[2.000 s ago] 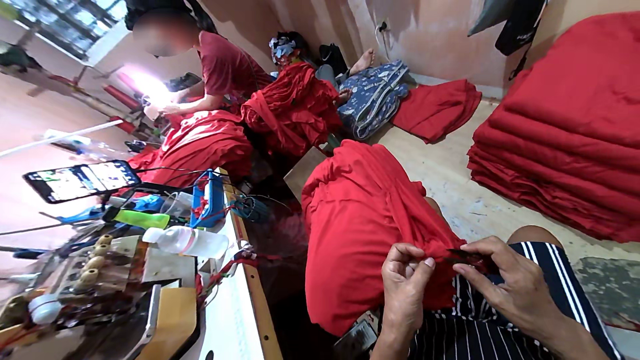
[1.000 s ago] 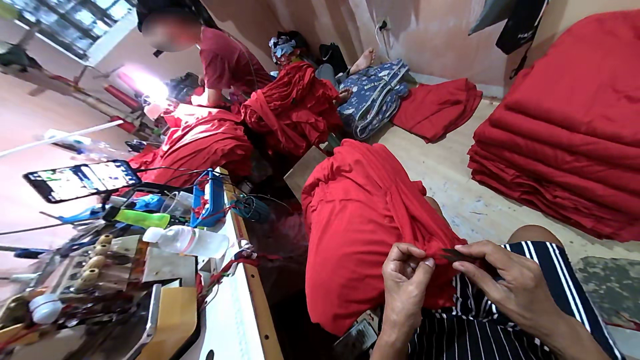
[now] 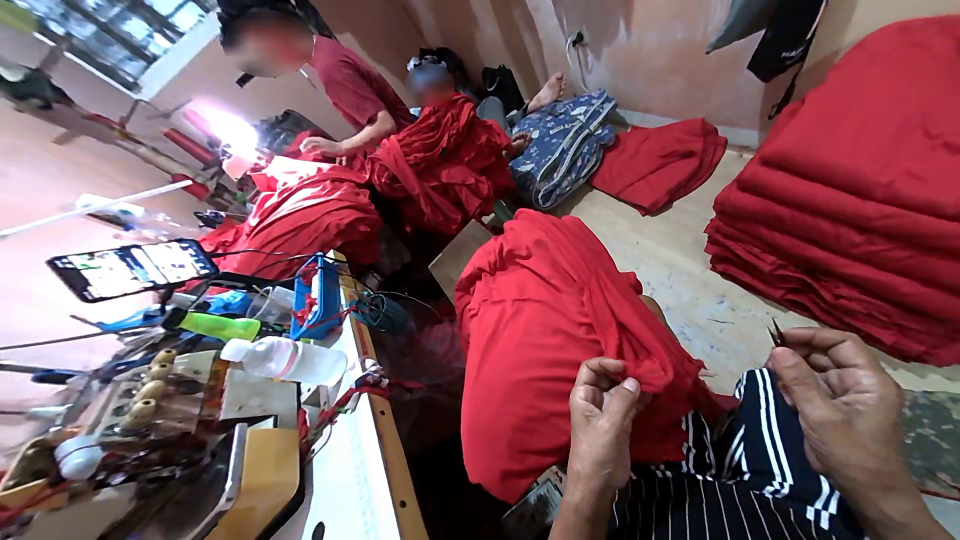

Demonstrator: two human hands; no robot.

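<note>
Red fabric point(image 3: 525, 330) lies draped over my lap, above striped dark shorts point(image 3: 720, 495). My left hand point(image 3: 604, 409) pinches an edge of this cloth between thumb and fingers. To the right, apart from the fabric, my right hand point(image 3: 836, 397) holds a small dark pointed tool point(image 3: 777, 332), which looks like thread snips or tweezers; its two thin tips point up. The lower part of the tool is hidden by my fingers.
At left stands a sewing machine point(image 3: 262, 480) on a white table point(image 3: 352, 457) with a plastic bottle point(image 3: 285, 360), a blue basket point(image 3: 316, 296) and a phone point(image 3: 135, 268). Folded red fabric point(image 3: 847, 202) is stacked at right. A person point(image 3: 352, 82) handles red cloth behind; another person sits beyond.
My right hand has moved right, away from the cloth edge, with the dark tool in it. My left hand still pinches the fabric. The person behind has moved an arm.
</note>
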